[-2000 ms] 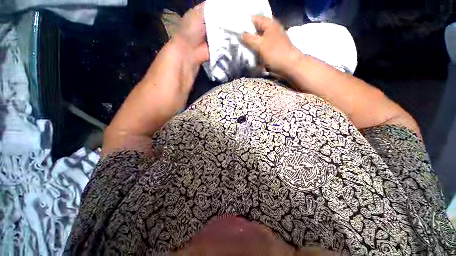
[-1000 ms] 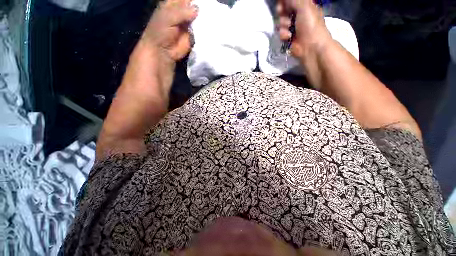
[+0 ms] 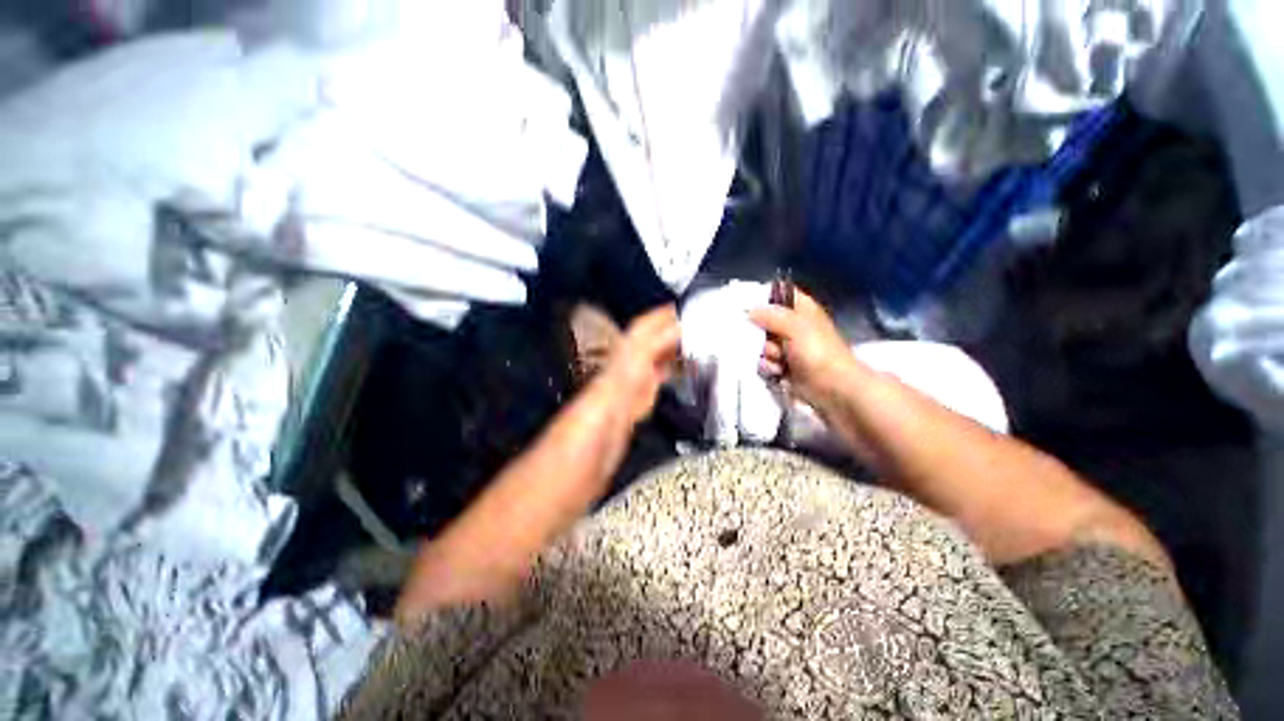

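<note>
A white bunched knit piece, which looks like a sock (image 3: pixel 729 359), is between my hands above my lap. My left hand (image 3: pixel 648 364) is closed at its left edge and blurred. My right hand (image 3: pixel 810 345) is closed around a small dark tool, which looks like thread snips (image 3: pixel 783 292), with its tip pointing up; its fingers also touch the right side of the white piece. A smooth white rounded piece (image 3: pixel 936 380) lies by my right forearm.
Large white heaps (image 3: pixel 394 155) fill the left side. A long pointed white piece (image 3: pixel 669 141) hangs at top centre. More white pieces (image 3: pixel 1042 57) hang at the top right, above a blue crate (image 3: pixel 880 197). A white bundle (image 3: pixel 1246 317) is at the right edge.
The view has tilted up, showing the heaps, hanging pieces and crate. My hands, apart a second ago, are now close together at the white piece, which is bunched narrower.
</note>
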